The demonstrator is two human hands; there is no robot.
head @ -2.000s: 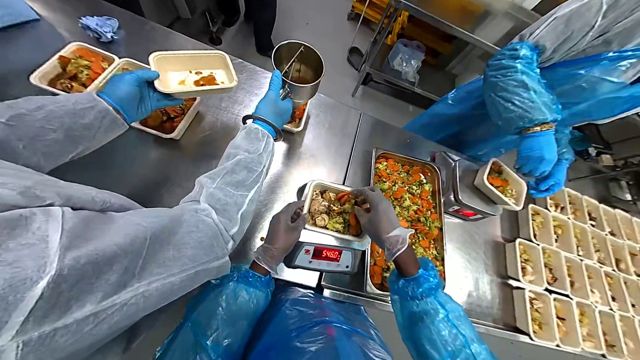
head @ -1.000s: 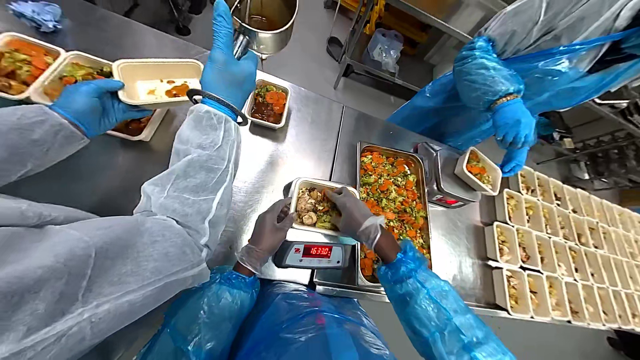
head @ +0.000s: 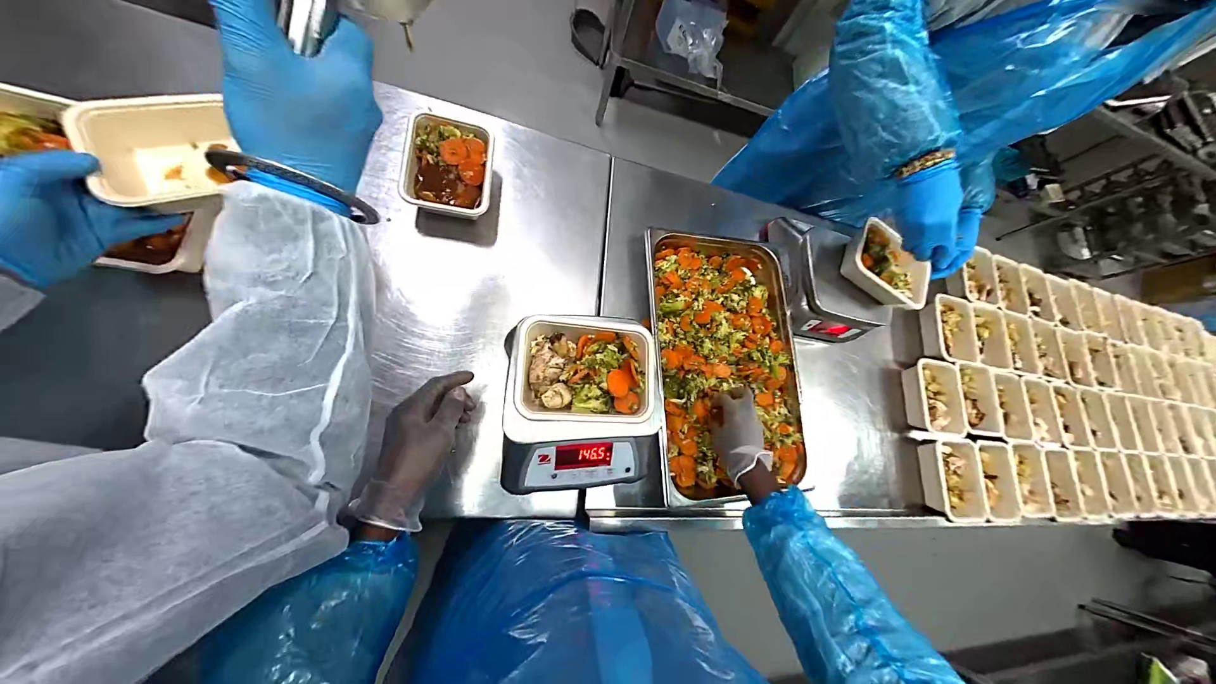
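A pale food tray (head: 520,380) with meat pieces, broccoli and carrot slices rests on a digital scale (head: 581,465) whose red display is lit. To its right lies a deep steel pan (head: 662,380) of chopped broccoli and sliced carrots. My right hand (head: 739,432), in a clear glove, reaches into the pan with its fingertips down in the vegetables; whether it grips any is hidden. My left hand (head: 423,442), gloved too, hovers over the steel table left of the scale, fingers loosely curled and apart, holding nothing.
A filled tray (head: 408,180) sits at the back. At left a co-worker's blue-gloved hands (head: 302,104) hold a tray (head: 157,152) and a metal utensil. Another co-worker (head: 926,209) handles a tray (head: 883,294) by a second scale (head: 826,326). Rows of filled trays (head: 950,508) stand far right.
Both my hands have let go of the tray on the scale. My right hand has moved right into the vegetable pan, my left hand to the left. The tray now shows carrots and broccoli beside the meat.
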